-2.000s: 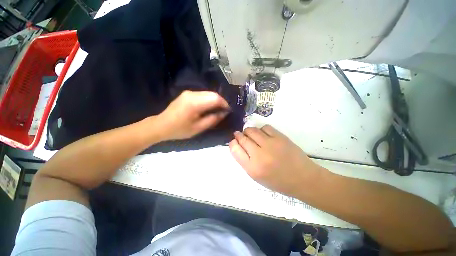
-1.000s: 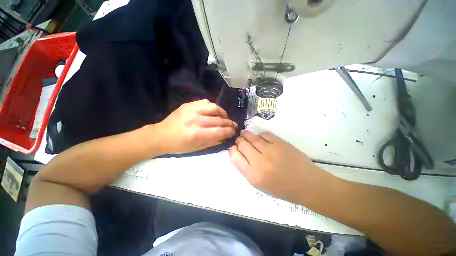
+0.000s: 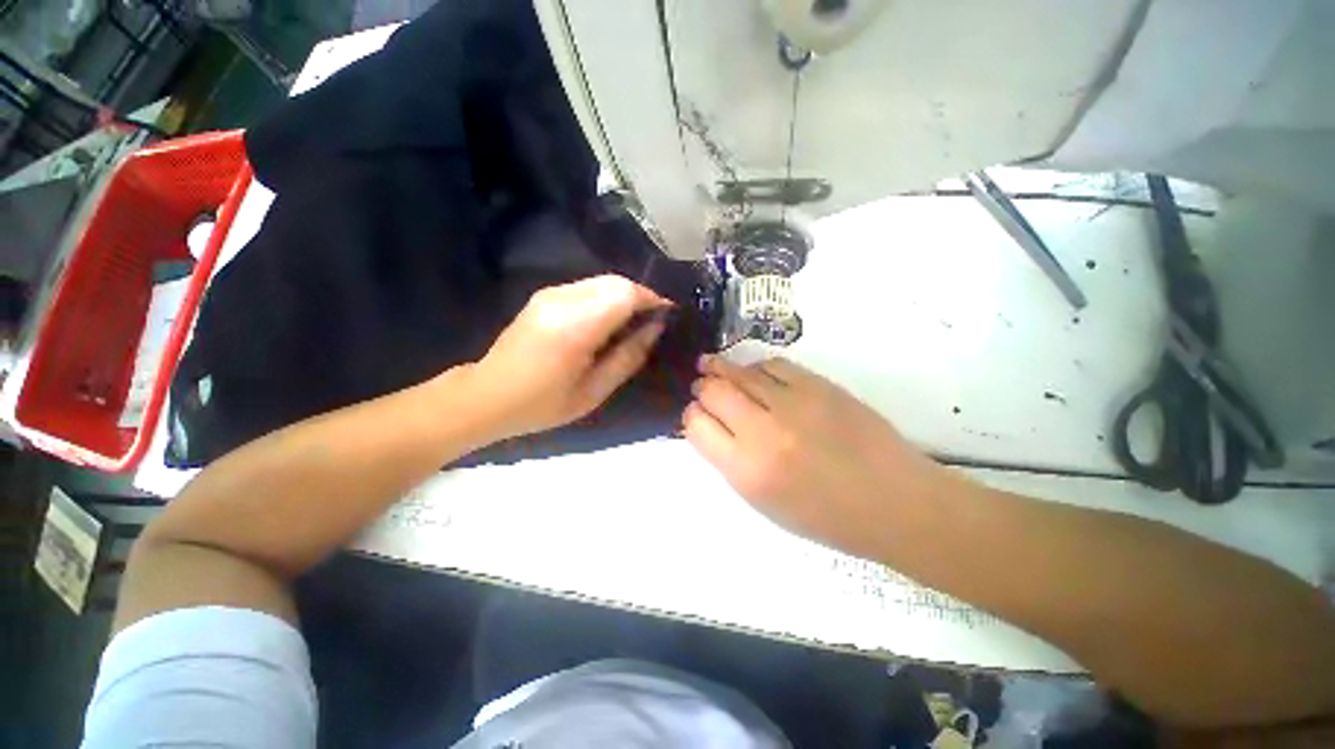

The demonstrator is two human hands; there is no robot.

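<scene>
A large dark garment piece (image 3: 352, 264) lies heaped left of the needle area of the white-grey sewing machine (image 3: 937, 88). Its near edge runs under both hands. My left hand (image 3: 571, 351) pinches a bit of the dark cloth between thumb and fingers, just left of the presser foot (image 3: 712, 293). My right hand (image 3: 769, 424) has its fingertips on the cloth edge, just in front of the foot. The ribbed cream thread tension knob (image 3: 766, 297) is right beside the foot. The needle tip is too small to make out.
A red plastic basket (image 3: 88, 322) with pale items stands left of the cloth. Black-handled scissors (image 3: 1203, 424) lie far right, with slim silver tweezers (image 3: 1032, 245) left of them. The white table's front edge (image 3: 615, 593) runs below my forearms. Mixed scraps (image 3: 952, 720) show under the table.
My left hand has lifted slightly away from my right hand, its fingers now pinching cloth further up and left. My right hand stays by the edge. The whole view has shifted a little.
</scene>
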